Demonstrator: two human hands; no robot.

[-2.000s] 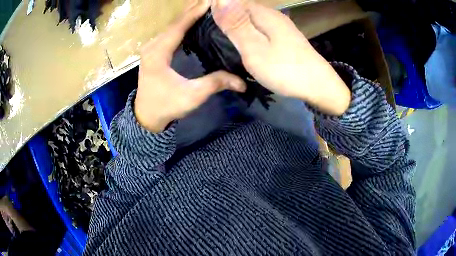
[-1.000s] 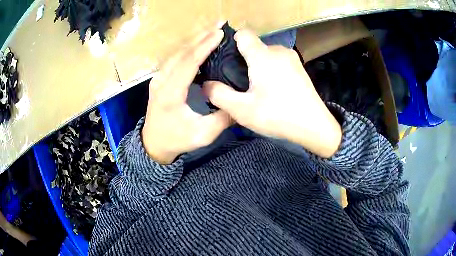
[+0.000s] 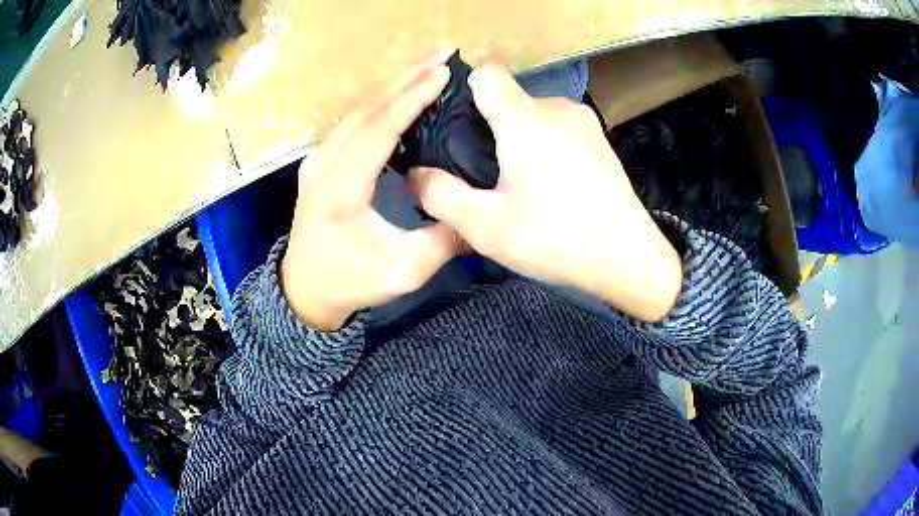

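A small bundle of black cut pieces (image 3: pixel 458 136) is held between both hands over the lap, at the table's front edge. One pointed tip sticks up between the fingertips. My left hand (image 3: pixel 353 212) cups its left side, fingers pointing up. My right hand (image 3: pixel 554 181) grips its right side, with the thumb across its lower front. The bundle's underside is hidden by the hands. A separate black bundle (image 3: pixel 179 38) with a jagged edge lies on the table at upper left.
The tan table (image 3: pixel 121 151) curves across the top. Camouflage pieces (image 3: pixel 14 171) lie at its far left and fill a blue bin (image 3: pixel 91 348) below. An open carton (image 3: pixel 771 171) of black pieces stands at right. Part of a person in light blue (image 3: pixel 897 166) shows at far right.
Both hands have come down from the table's edge with the bundle, and my right thumb has moved onto its lower front. In the last second they have barely moved.
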